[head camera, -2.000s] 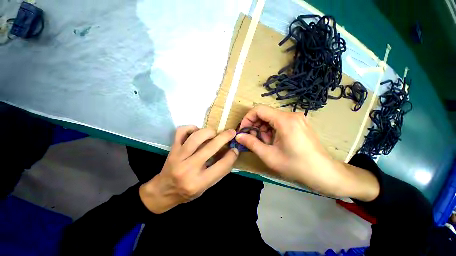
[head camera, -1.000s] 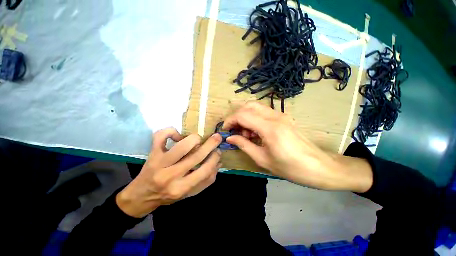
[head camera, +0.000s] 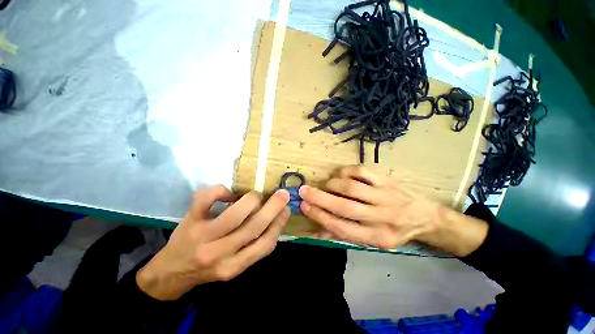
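Observation:
A mini bag body (head camera: 294, 199), dark blue and small, is held between the fingertips of both hands near the cardboard's front edge. A dark bag handle (head camera: 293, 177) forms a small arch above it. My left hand (head camera: 218, 236) grips the body's left side. My right hand (head camera: 378, 207) grips its right side with thumb and fingertips. Most of the body is hidden by the fingers. A large tangled main handle pile (head camera: 385, 78) lies at the top centre of the cardboard work mat (head camera: 293, 143).
A side handle pile (head camera: 512, 140) lies beyond the right masking tape (head camera: 479, 140). A small handle clump (head camera: 455, 109) lies between the piles. Another dark blue piece (head camera: 6, 89) is cut off at the left edge on the whitish cover sheet (head camera: 78, 143). Blue crates show below.
The handle now stands as a clear arch above the body. My right hand's fingers have straightened and lie flatter at the body's right side. The view has shifted.

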